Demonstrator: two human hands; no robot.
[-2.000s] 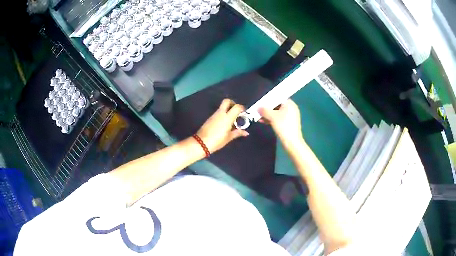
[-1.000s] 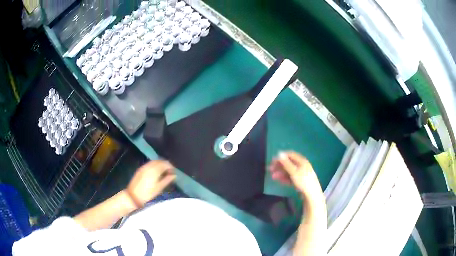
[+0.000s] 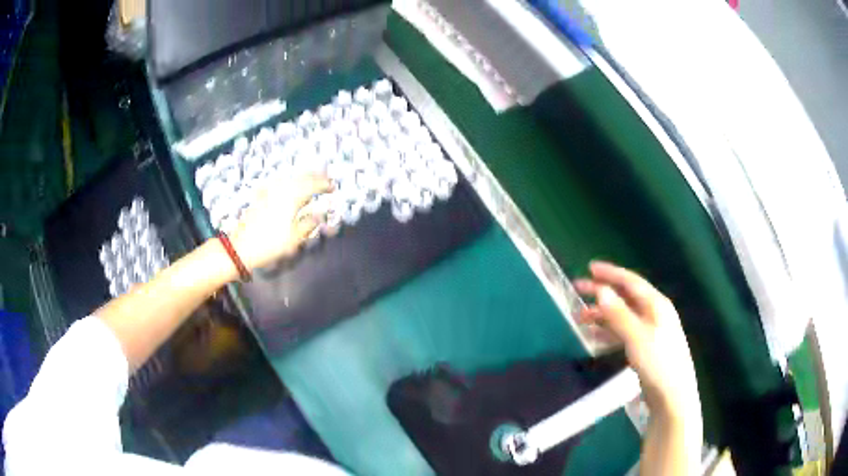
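Note:
Many silver hubs (image 3: pixel 353 139) stand in rows on a black mat (image 3: pixel 325 288) on the green bench. My left hand (image 3: pixel 279 216) reaches over the near edge of the rows, fingers apart; whether it touches a hub is unclear. My right hand (image 3: pixel 637 321) is raised over the bench's far edge, fingers apart and curled, empty. A white blade (image 3: pixel 586 409) with a silver hub (image 3: pixel 520 448) at its near end lies on the black jig (image 3: pixel 456 409) at the bottom, partly behind my right forearm.
A second group of hubs (image 3: pixel 133 251) sits on a black surface at the far left. Clear plastic (image 3: pixel 279 79) lies behind the rows. A raised metal rail (image 3: pixel 502 209) runs along the bench's far side. A white shelf (image 3: pixel 688 121) curves along the upper right.
Both hands first let go of the blade with its hub on the jig. The view has turned left; my left hand has moved to the hub rows and my right hand is raised.

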